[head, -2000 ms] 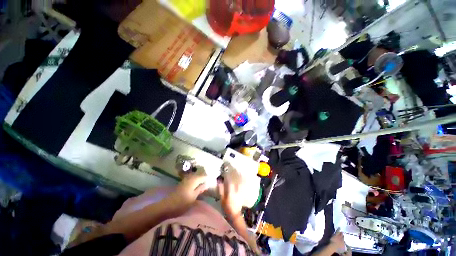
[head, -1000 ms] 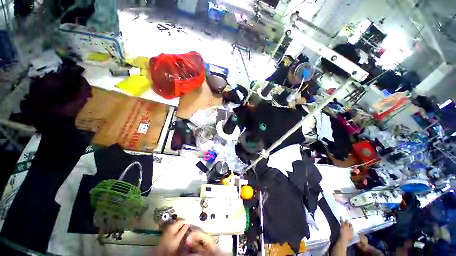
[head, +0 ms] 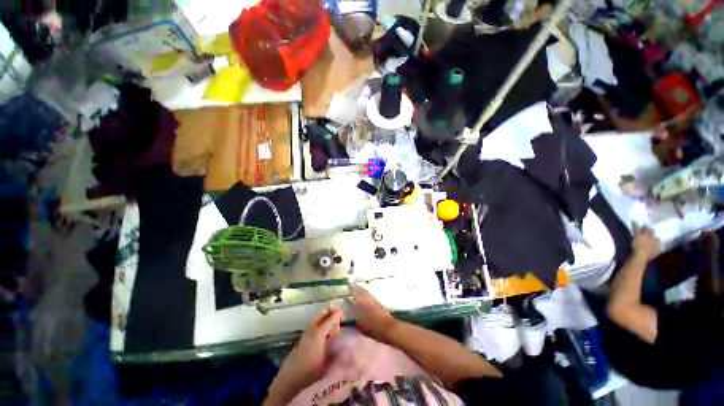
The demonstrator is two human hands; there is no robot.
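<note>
The cream sewing machine (head: 409, 266) lies across the table in front of me, with round metal discs (head: 324, 261) on its head. The green fan (head: 243, 248) is over its left end. My left hand (head: 319, 331) is near my body, just in front of the machine, with its fingers bent together. My right hand (head: 368, 309) is at the machine's front edge, fingers towards the arm. Both hands are small and blurred; I cannot tell whether they hold a thread. Black fabric panels (head: 164, 273) lie left of the machine.
A black thread cone (head: 390, 97) with a green tip stands beyond the machine. Brown cardboard (head: 230, 147), a red plastic bag (head: 279, 40) and an orange ball (head: 448, 209) are around it. A pale pole (head: 516, 75) slants at the right. Another person's arm (head: 633, 289) is at the right.
The view has turned and shifted. My hands have come off the top of the machine head to its front edge and are now apart, nearer my body.
</note>
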